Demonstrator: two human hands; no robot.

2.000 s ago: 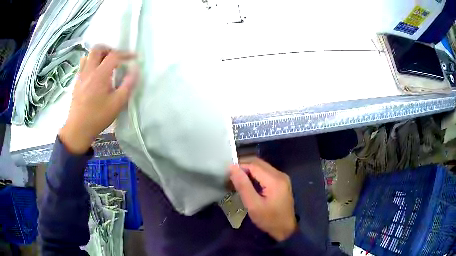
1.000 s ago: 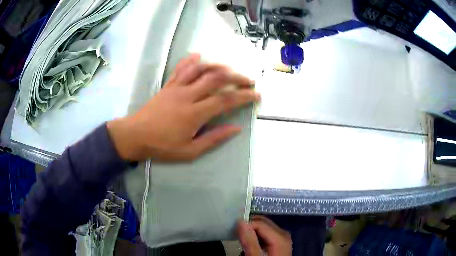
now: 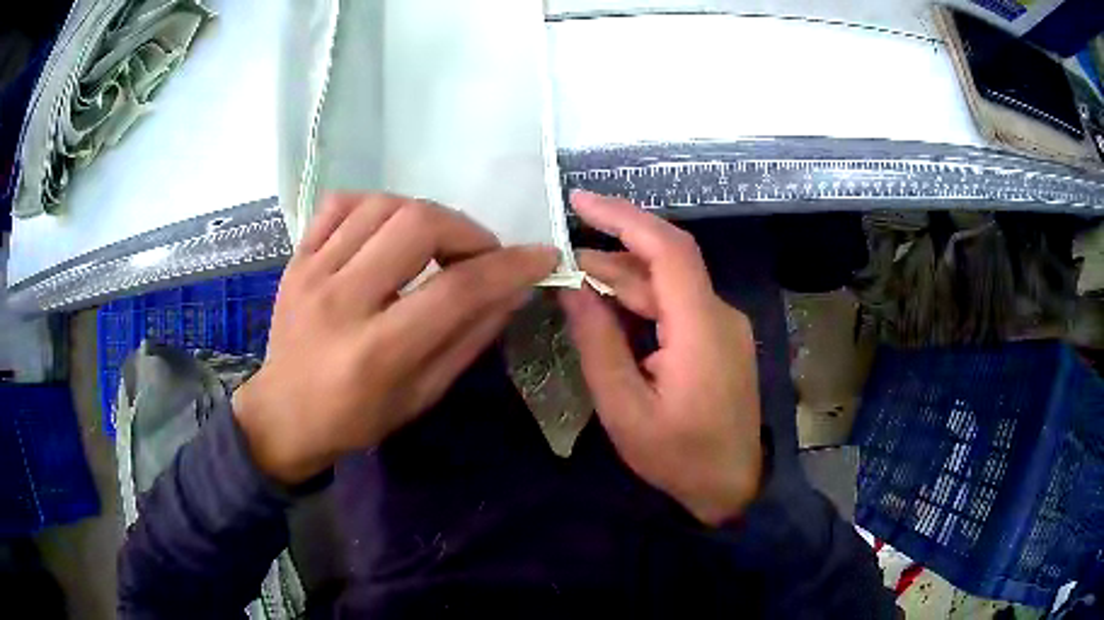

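A pale grey-green garment panel (image 3: 466,115) lies over the table's front edge, its near end at the hands. A lighter seam edge runs down each side. My left hand (image 3: 394,315) grips the near end, its thumb and fingertips at the right corner. My right hand (image 3: 666,351) pinches the same corner from the right, where a small folded flap of cloth shows between the two hands. The cloth under my left hand's fingers is hidden.
A stack of green pieces (image 3: 109,85) lies on the table at left. A measuring tape (image 3: 787,177) runs along the front edge. A smartphone (image 3: 1011,73) is at upper right. A blue crate (image 3: 969,460) stands below right; loose green pieces (image 3: 170,400) hang over another at left.
The view has tilted down, so the machine head is out of frame. My left hand has moved from flat on the panel down to its near end, beside my right hand at the corner.
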